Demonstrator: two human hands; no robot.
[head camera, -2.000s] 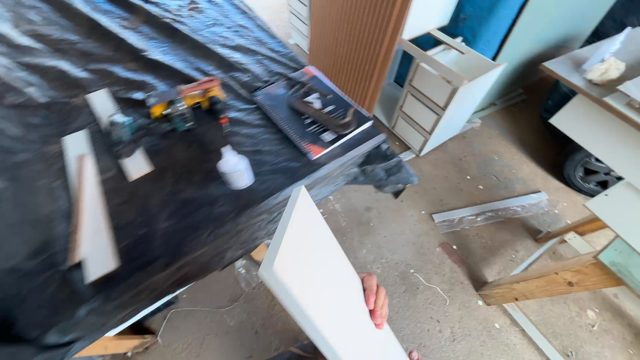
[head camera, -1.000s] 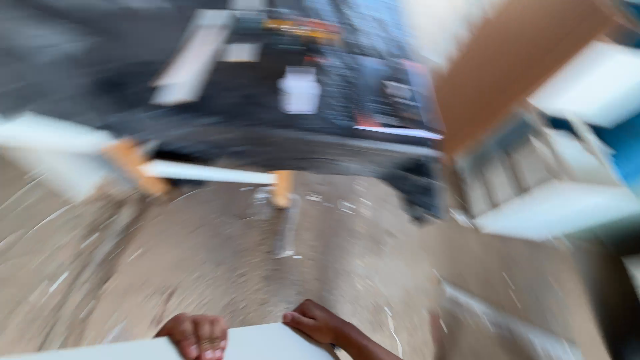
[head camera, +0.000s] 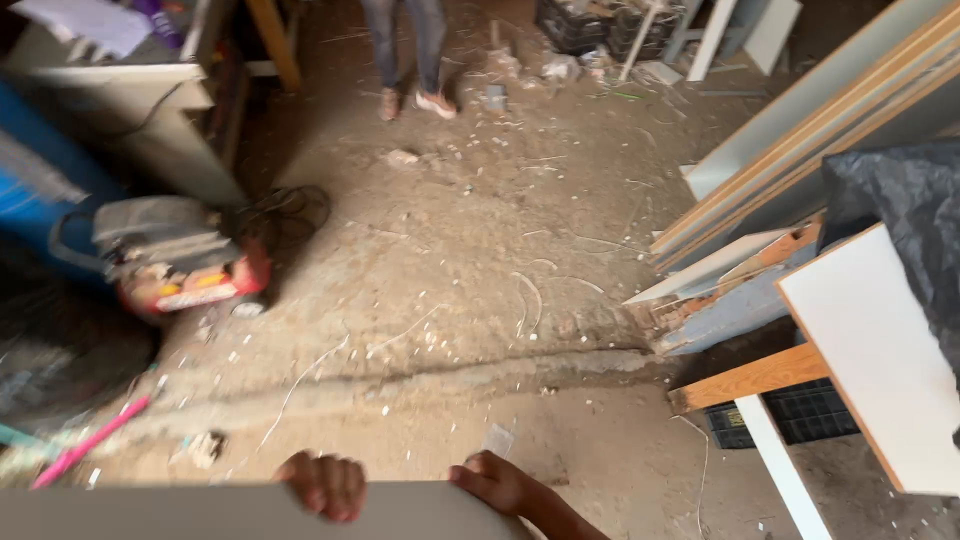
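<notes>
A flat white board crosses the bottom of the view, its long upper edge facing away from me. My left hand is curled over that edge, fingers folded onto the board's face. Close by on its right, my right hand grips the same edge near the board's right end, thumb along the top. The lower part of the board runs out of view.
A red machine with a grey top stands on the littered floor at left, beside a coiled cable. A person stands ahead. At right are leaning panels, a wooden beam and a white panel.
The view has swung from the black-covered table to the open floor. Two seconds ago only one hand showed on the board; one second ago both were on its edge, as now.
</notes>
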